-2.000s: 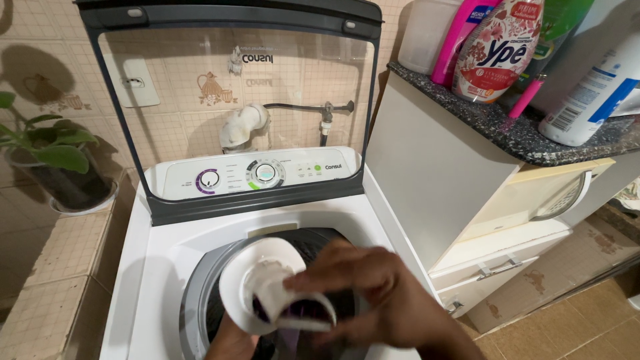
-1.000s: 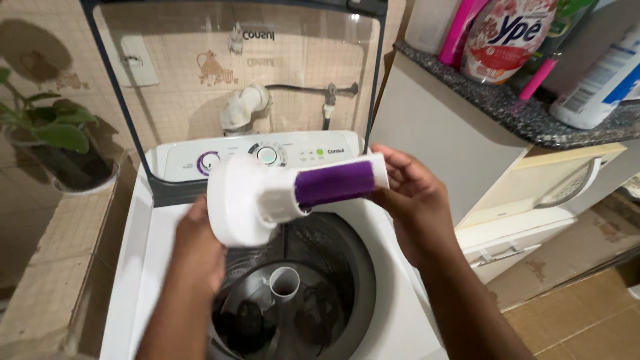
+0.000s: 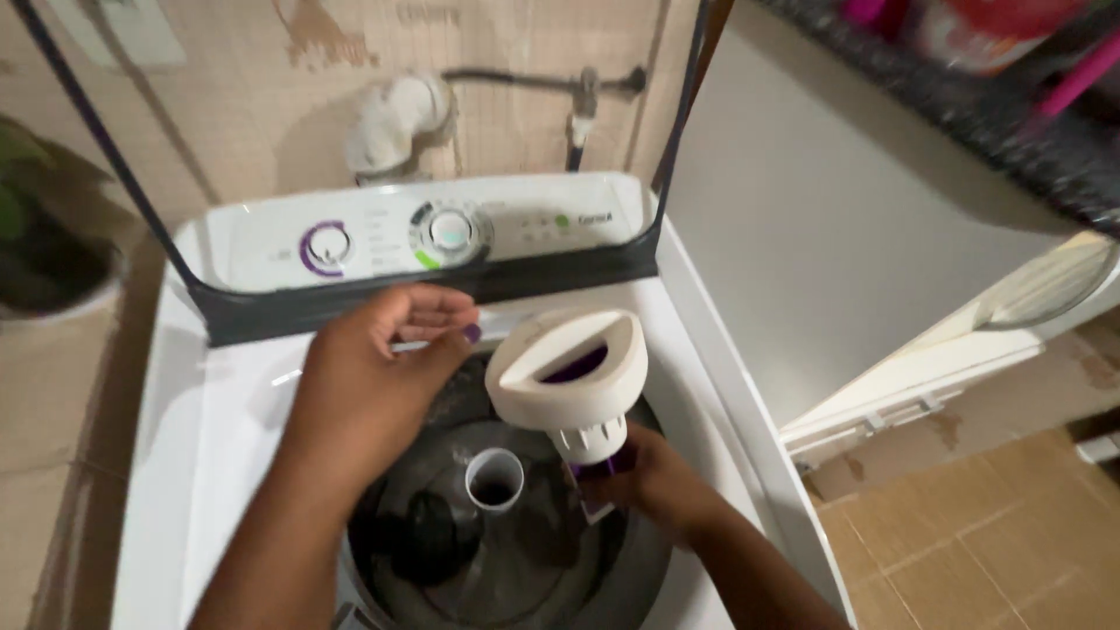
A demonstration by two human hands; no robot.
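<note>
My right hand (image 3: 661,490) grips the purple lower part of a white plastic dispenser (image 3: 569,367) over the right side of the washing machine tub. Its round cap faces up and toward me, with a purple opening across it. To the left of the cap, my left hand (image 3: 394,350) is raised with curled fingers, apart from the dispenser and holding nothing. Below them, the hollow white centre post (image 3: 494,479) stands in the tub (image 3: 516,560), where dark fabric lies. The control panel (image 3: 451,232) with two round knobs is behind my hands.
The raised transparent lid has a dark frame (image 3: 682,114). A grey cabinet (image 3: 840,210) and a dark granite counter (image 3: 962,105) with bottles stand at the right. A potted plant (image 3: 52,254) sits at the left. White pipe (image 3: 398,122) and a tap (image 3: 586,92) are on the wall.
My left hand has let go of the dispenser's wide end. The dispenser has turned from sideways to cap up, with my right hand now lower on its purple part. The view has moved closer.
</note>
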